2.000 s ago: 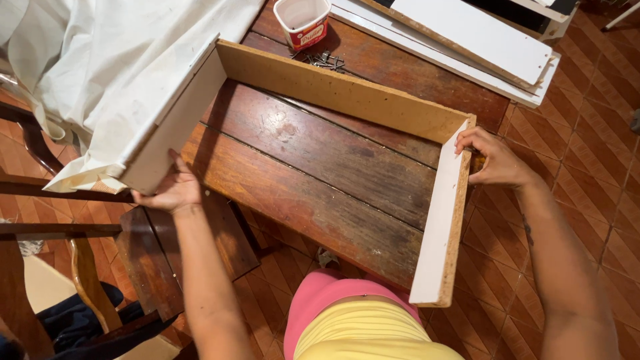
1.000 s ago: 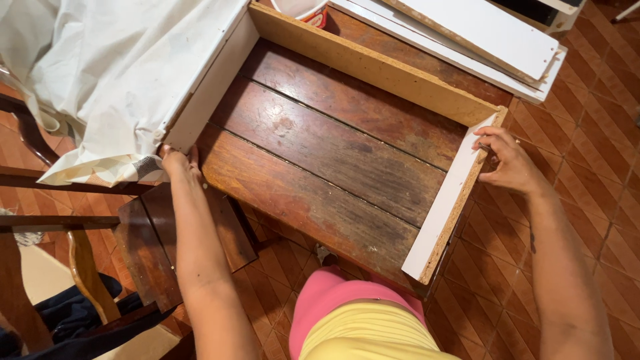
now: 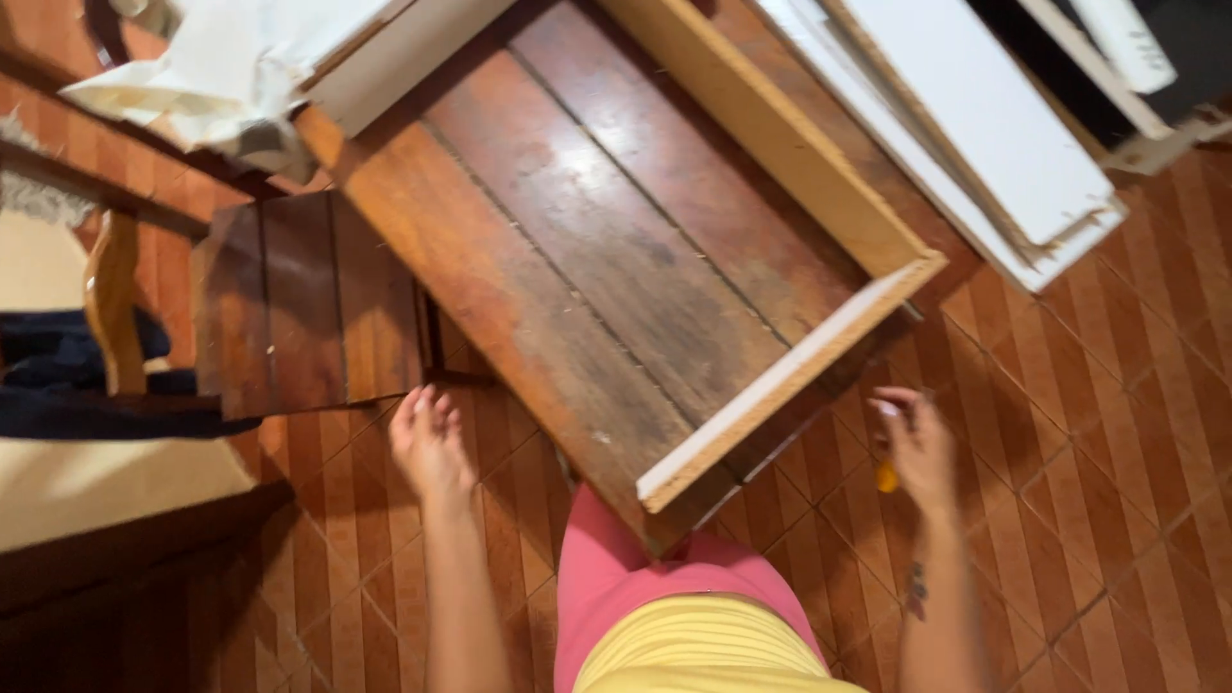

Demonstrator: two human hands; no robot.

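Three joined panels form an open U-shaped frame on a dark plank table. Its long fiberboard panel runs along the far side, a white-faced end panel stands on edge at the right, and another white panel stands at the upper left. My left hand is off the frame, beside the table's near edge, fingers apart and empty. Over the floor to the right of the end panel is my right hand, fingers curled. A small orange-yellow object shows just under it; whether the hand holds it is unclear.
White boards with raw edges lie stacked at the upper right. White cloth drapes at the upper left. A slatted wooden chair seat is left of the table, near a dark blue cloth. Tiled floor lies at the right.
Both hands have let go of the frame's end panels and moved back toward my body. The frame, held tilted at first, now rests on the table. The view has turned and shifted.
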